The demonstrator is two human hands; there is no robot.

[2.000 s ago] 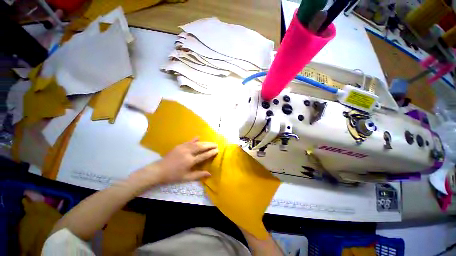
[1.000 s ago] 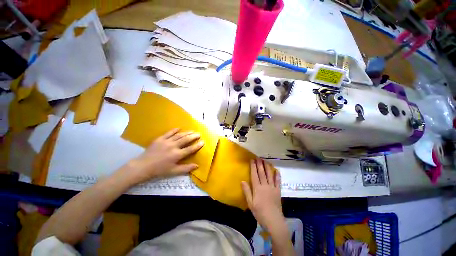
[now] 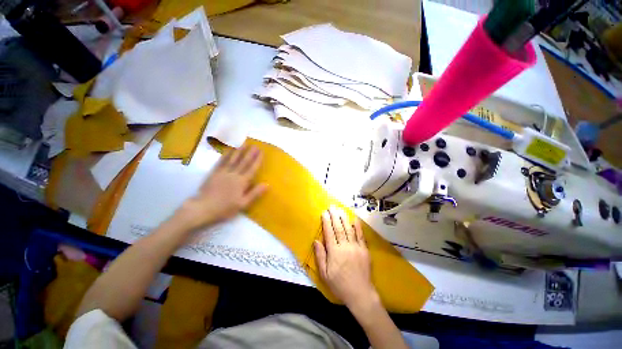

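Note:
A long mustard panel point(image 3: 283, 187) lies flat and slantwise on the white table, in front of the sewing machine point(image 3: 477, 198). Its upper left end has a pale piece at it, with a curled edge. My left hand point(image 3: 235, 184) is on the panel's upper left part, fingers spread, slightly blurred. My right hand point(image 3: 346, 255) lies flat on the panel's middle, over a seam or folded edge that it partly hides. Neither hand visibly grips anything. The presser foot and needle are too small to make out under the machine's left end.
Stacked cream pieces point(image 3: 341, 65) fan out behind the panel. White-faced pieces point(image 3: 160, 82) and small mustard pieces point(image 3: 95, 129) lie at the left. A pink tube point(image 3: 470, 75) with dark pens stands on the machine head. A blue basket point(image 3: 34, 272) is below the table's left edge.
My right hand has moved from the panel's right end onto its middle. My left hand has moved up to its far left part. The small flap seen on the panel is now under my right hand.

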